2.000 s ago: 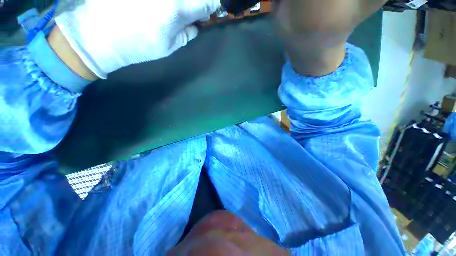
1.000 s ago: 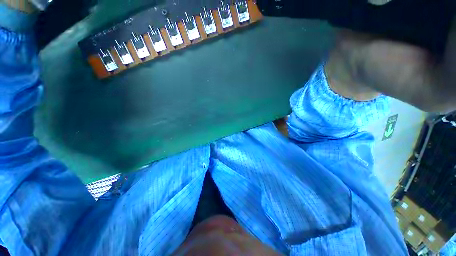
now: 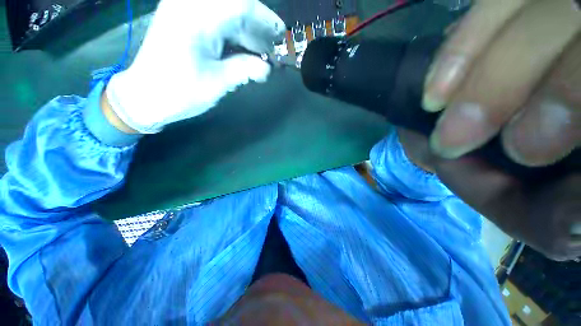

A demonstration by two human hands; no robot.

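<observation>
My right hand (image 3: 503, 95), bare and large at the right, grips a thick black electric screwdriver (image 3: 382, 79) that lies nearly level, nose to the left. Its thin bit (image 3: 285, 64) reaches my left fingertips. My left hand (image 3: 197, 67), in a white knitted glove, has thumb and forefinger close together around a tiny silvery piece (image 3: 265, 57) at the bit's tip; its exact shape is too small to tell. Behind them is the assembly fixture (image 3: 312, 9), with several transistors (image 3: 319, 29) on silver plates in its slots. My glove and the screwdriver hide part of it.
A black bin (image 3: 76, 25) with small glittering metal pieces stands at the upper left. A blue cord (image 3: 130, 32) runs up from my left wrist. A red and black cable (image 3: 382, 16) crosses above the screwdriver. The dark green mat (image 3: 255, 127) ends near my lap.
My left hand has come back into view from the upper left, over the fixture's left part. My right hand has brought the screwdriver in from the right, its bit now at my left fingertips.
</observation>
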